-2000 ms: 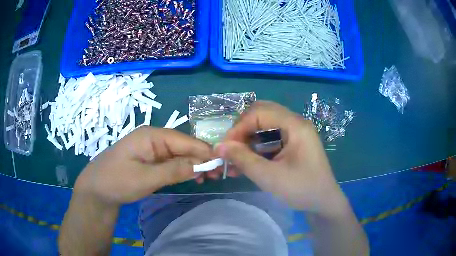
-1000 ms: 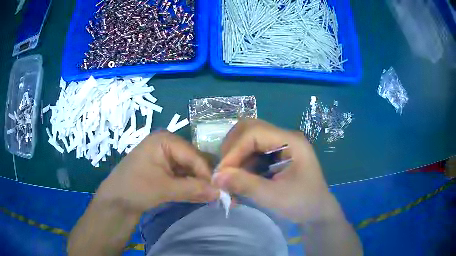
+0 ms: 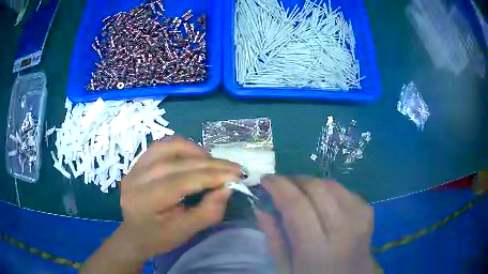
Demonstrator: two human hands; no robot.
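My left hand [image 3: 176, 187] is in front of the white pad [image 3: 249, 160], fingers closed on a small white strip [image 3: 242, 188]. The strip sticks out at the fingertips, angled down to the right. A small dark round metal piece [image 3: 244, 174] shows at the left fingertips; whether it is held or lies on the pad I cannot tell. My right hand [image 3: 315, 219] is blurred, back upward, just right of the strip. Its fingertips are close to a thin end below the strip; whether they touch or hold anything I cannot tell.
Blue trays with copper-brown metal sleeves [image 3: 150, 51] and thin white rods [image 3: 294, 48] stand at the back. A white strip pile [image 3: 107, 139] and clear box [image 3: 25, 128] are left. Wire parts [image 3: 342, 142] and a crumpled clear bag [image 3: 413, 105] are right.
The hands were together at the strip; the right hand has turned back upward and moved right and down. The dark tool seen in it earlier no longer shows. The bench view has shifted down.
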